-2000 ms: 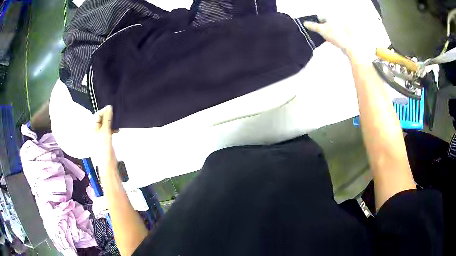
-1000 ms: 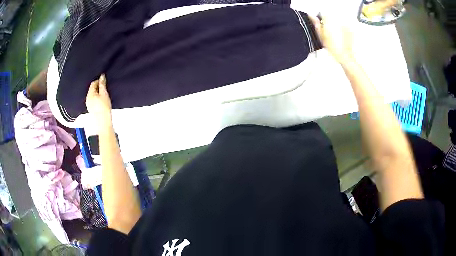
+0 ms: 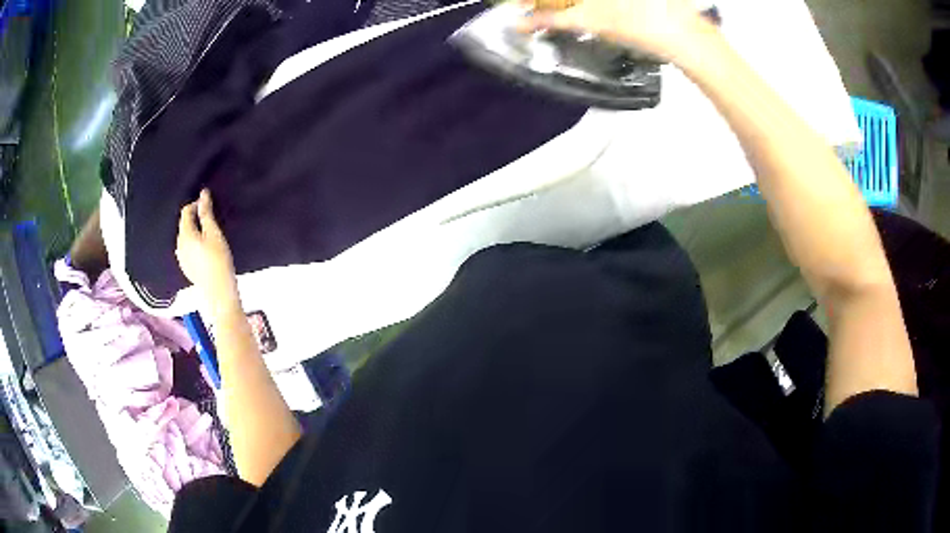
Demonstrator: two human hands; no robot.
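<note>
A dark garment (image 3: 354, 156) lies across the white pressing table (image 3: 365, 297), with thin pale lines at its left edge. My right hand (image 3: 615, 26) is closed on the handle of the steam iron (image 3: 563, 68). The iron is over the garment's right end, blurred, its tip pointing left; whether it touches the cloth is hard to tell. My left hand (image 3: 205, 250) lies on the garment's near left edge, fingers slightly apart. I cannot tell if it pinches the cloth.
A smartphone (image 3: 260, 331) lies at the table's near left edge. Pink garments (image 3: 130, 385) are piled below left, beside a blue crate (image 3: 201, 349). A light-blue basket (image 3: 875, 154) is under the right end. Striped dark cloth (image 3: 167, 62) lies at the far left.
My right hand has left the garment's right edge and taken hold of the iron, which is now over the cloth. My left hand has moved from the left corner to the near edge.
</note>
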